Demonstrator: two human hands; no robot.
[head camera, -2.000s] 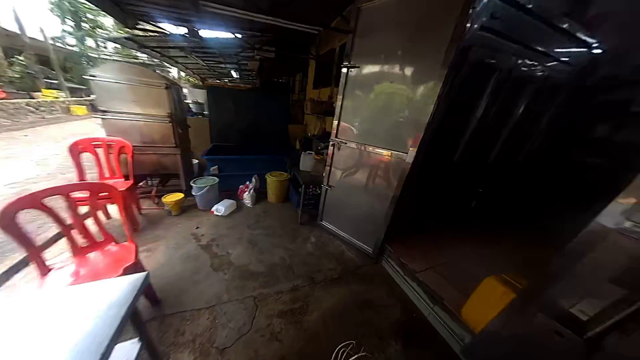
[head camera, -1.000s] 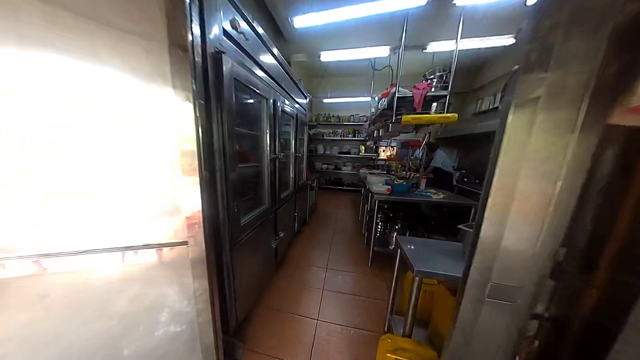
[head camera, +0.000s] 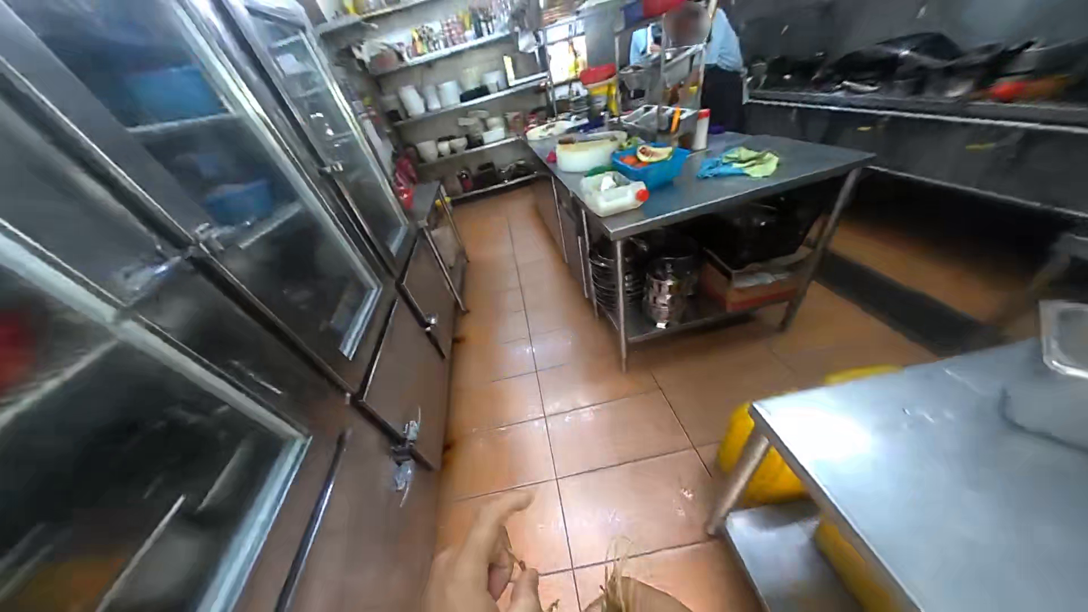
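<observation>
My left hand (head camera: 480, 561) is at the bottom edge, over the tiled floor, its index finger extended and the others curled; whether it holds anything is unclear. Just to its right, my right hand (head camera: 642, 597) is mostly cut off by the frame, with thin pale straw-like strands (head camera: 617, 582) at its fingers. Farther ahead stands a steel worktable (head camera: 799, 180) bearing a blue plastic basket (head camera: 653, 170) of food, a white jug with a red cap (head camera: 612, 195) and a blue and green cloth (head camera: 738, 163).
Glass-door steel refrigerators (head camera: 340, 331) line the left. A steel table (head camera: 952, 459) stands near at right, with yellow containers (head camera: 761, 467) beneath. Stacked metal pots (head camera: 667, 289) sit under the worktable. A person (head camera: 722, 59) stands behind it. Tiled aisle (head camera: 544, 374) runs between.
The view has moved from an outdoor area with red chairs, through a doorway, into the kitchen. Both hands now show at the bottom; neither shows clearly in the earlier frames.
</observation>
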